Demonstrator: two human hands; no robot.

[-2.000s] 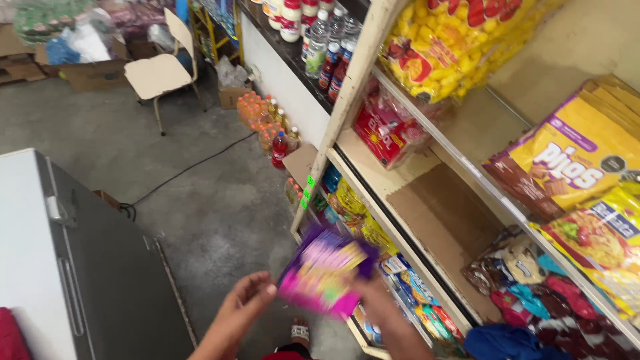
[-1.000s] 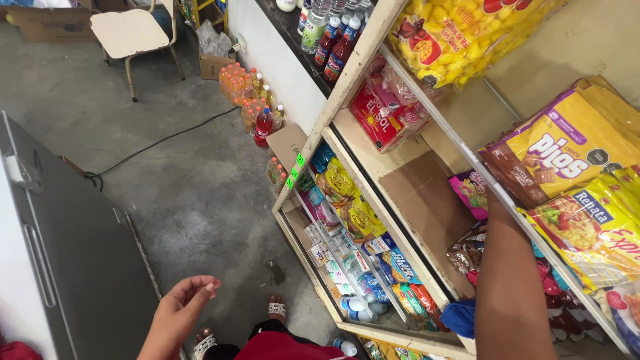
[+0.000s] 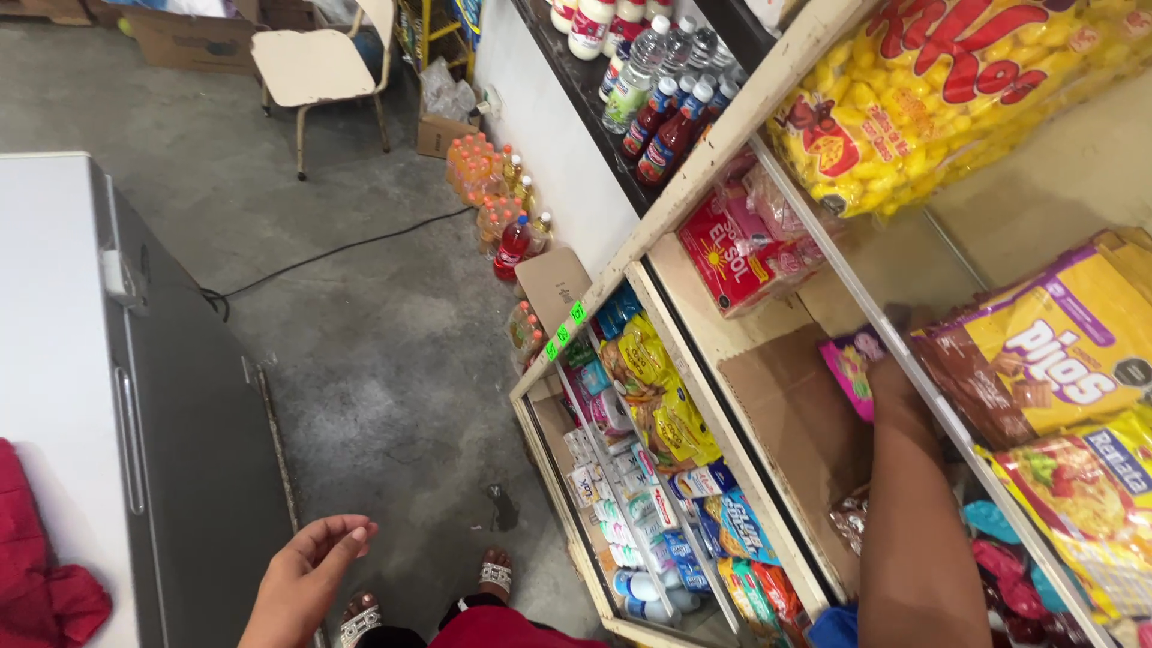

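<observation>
My right hand (image 3: 895, 382) reaches under the glass shelf into the cabinet and is shut on a purple and pink snack packet (image 3: 850, 367), which lies over the brown cardboard liner (image 3: 783, 414). The shelf edge partly covers the fingers. My left hand (image 3: 315, 571) hangs over the floor with nothing in it, fingers curled and thumb close to the index finger. Above and right of my right hand, yellow and brown Pijos bags (image 3: 1053, 351) lie on the glass shelf. A red El Sol pack (image 3: 733, 247) sits in the upper part of the cabinet compartment.
A big bag of yellow puffs (image 3: 936, 99) and a Renata bag (image 3: 1080, 504) lie on the shelf. Packaged goods (image 3: 661, 387) fill the lower glass case. A grey-sided freezer (image 3: 180, 396) stands at left. Bottles (image 3: 513, 247), a black cable (image 3: 346, 246) and a chair (image 3: 310, 67) are on the floor.
The packet was between both hands over the floor two seconds ago; my right hand has carried it right, into the cabinet. My left hand has let go of it and stays on the left.
</observation>
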